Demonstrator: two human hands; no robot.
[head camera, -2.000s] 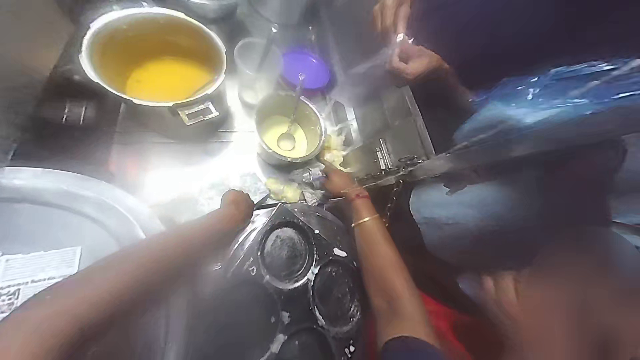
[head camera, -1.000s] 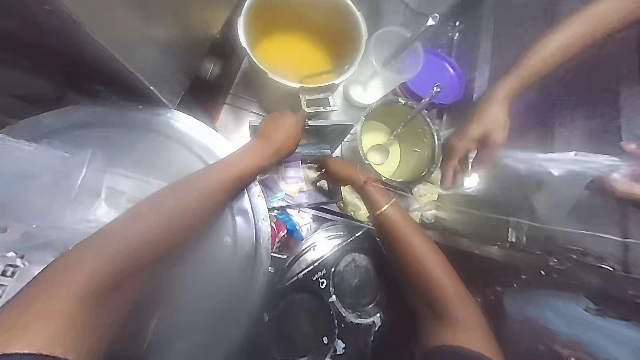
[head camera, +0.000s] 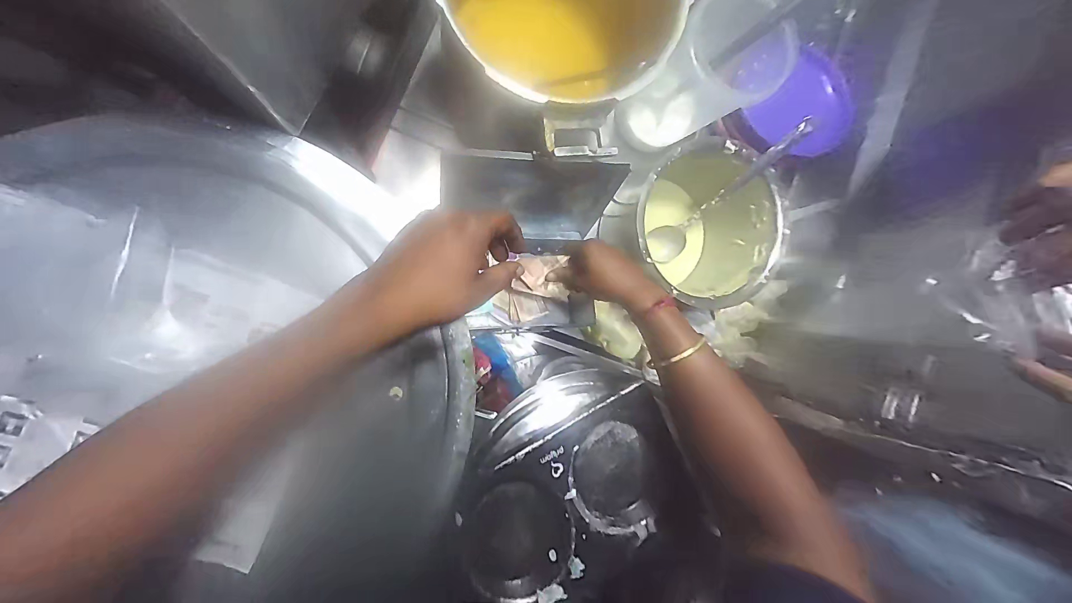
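Observation:
A dark box with its lid (head camera: 532, 197) raised stands in the middle, with paper banknotes (head camera: 529, 289) inside. My left hand (head camera: 456, 264) reaches over the box's left side, thumb and fingers around the edge of the papers. From the right, my right hand (head camera: 599, 272) has its fingertips on the same papers; a red thread and a gold-coloured bangle circle that wrist. Whether either hand grips a note is not clear. Just right of the box is a steel pot (head camera: 754, 243) of pale yellow batter, with a metal ladle (head camera: 667, 243) in it.
A big round metal tray (head camera: 368, 469) fills the left. Beyond the box stands a large pot (head camera: 557, 92) of orange-yellow liquid, beside a purple plastic container (head camera: 808, 105). A black pan with round hollows (head camera: 611, 469) lies nearest me. Another person's hand (head camera: 1043, 226) is at the right edge.
Two seconds ago my hands were at the black pan's far edge; now both are at the box. Since one second ago, the other person's hand has moved away to the right.

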